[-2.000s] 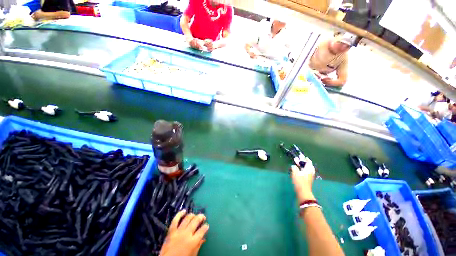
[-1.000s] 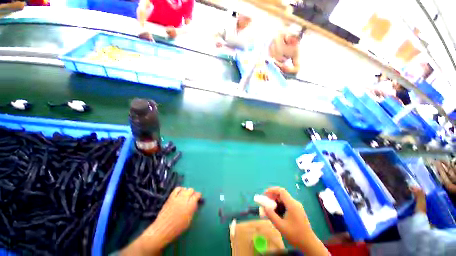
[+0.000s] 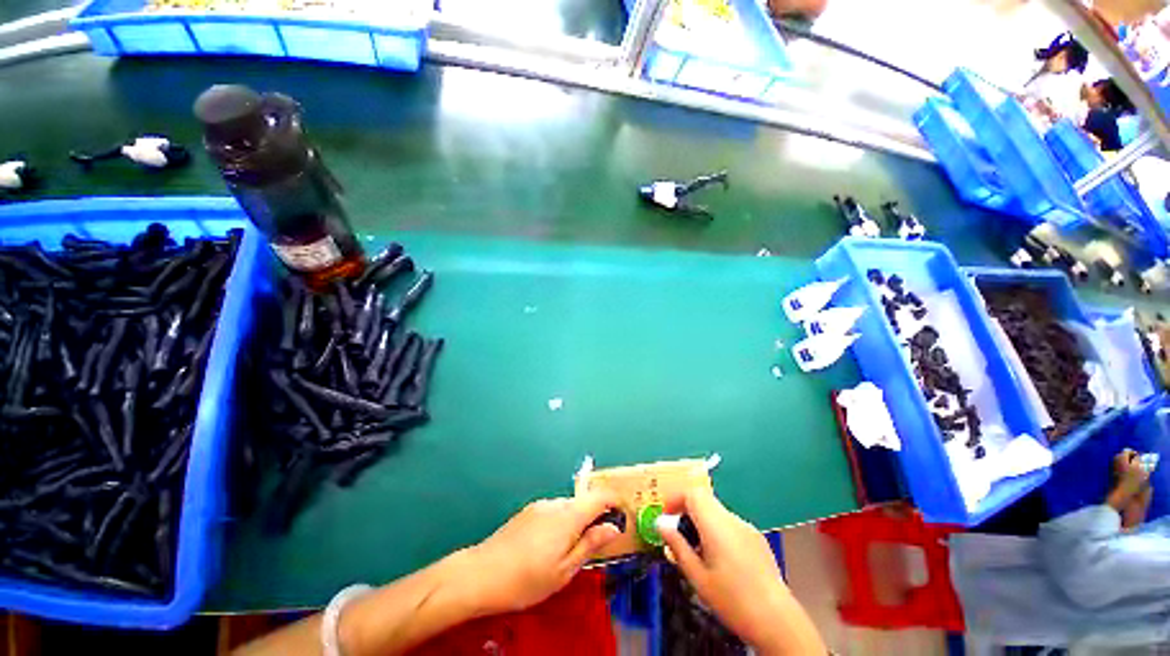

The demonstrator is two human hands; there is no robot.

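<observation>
The cardboard work pad [image 3: 616, 482] is taped at the near table edge, with writing on it. The bright green round piece [image 3: 651, 524] sits on it between my hands. My left hand [image 3: 554, 545] is at the pad's left, fingers closed on a black plastic handle [image 3: 612, 519], mostly hidden. My right hand [image 3: 721, 564] is at the pad's right, fingers closed on a white end piece [image 3: 667, 523] with a dark part beside it, close to the green piece. Whether the two held parts touch is unclear.
Black handles fill the left bin [image 3: 205, 449] and lie heaped beside it, near a dark bottle [image 3: 280, 186]. White squeeze bottles [image 3: 824, 327], crumpled tissue [image 3: 870, 417] and a bin of black fittings [image 3: 908, 429] are at right. Assembled pieces [image 3: 667, 195] lie on the belt. A person's hand [image 3: 1129, 477] shows far right.
The view has tilted down towards the table edge. My left hand has moved from the loose handles to the pad, and my right hand has closed in on the green piece.
</observation>
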